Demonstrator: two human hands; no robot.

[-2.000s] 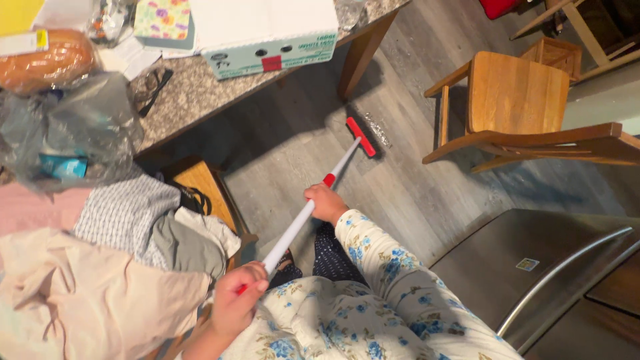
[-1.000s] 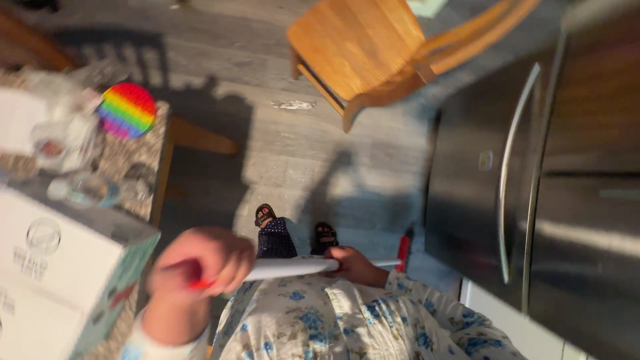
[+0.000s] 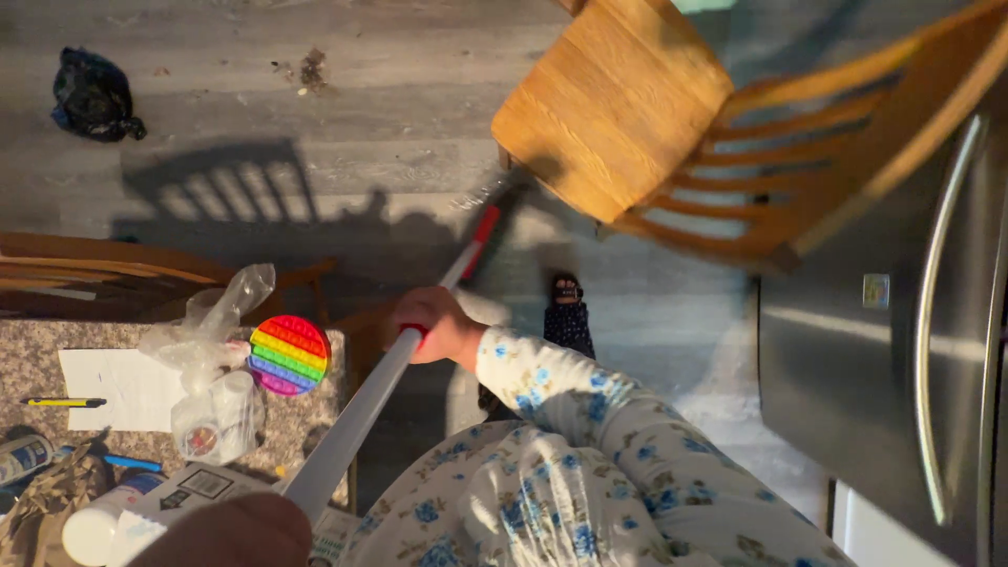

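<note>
A broom with a white and red handle (image 3: 358,417) runs from the bottom left up to the middle of the view. My right hand (image 3: 437,324) is closed around the handle near a red ring. Blurred at the bottom edge, my left hand (image 3: 236,535) is at the handle's near end, its fingers mostly out of sight. The red and dark broom head (image 3: 487,236) rests on the floor beside a small strip of debris (image 3: 476,194), left of a wooden chair (image 3: 614,102).
A pile of crumbs (image 3: 313,69) and a tied black plastic bag (image 3: 94,94) lie on the floor. The granite tabletop (image 3: 39,346) at left holds a rainbow pop-it toy (image 3: 289,355), paper and bottles. Another chair (image 3: 118,264) stands behind it. A steel refrigerator (image 3: 850,370) is at right.
The view has shifted; the black bag and crumb pile now show. The broom head, at my right side one second ago, is now ahead of me near the chair. Both hands stay on the handle.
</note>
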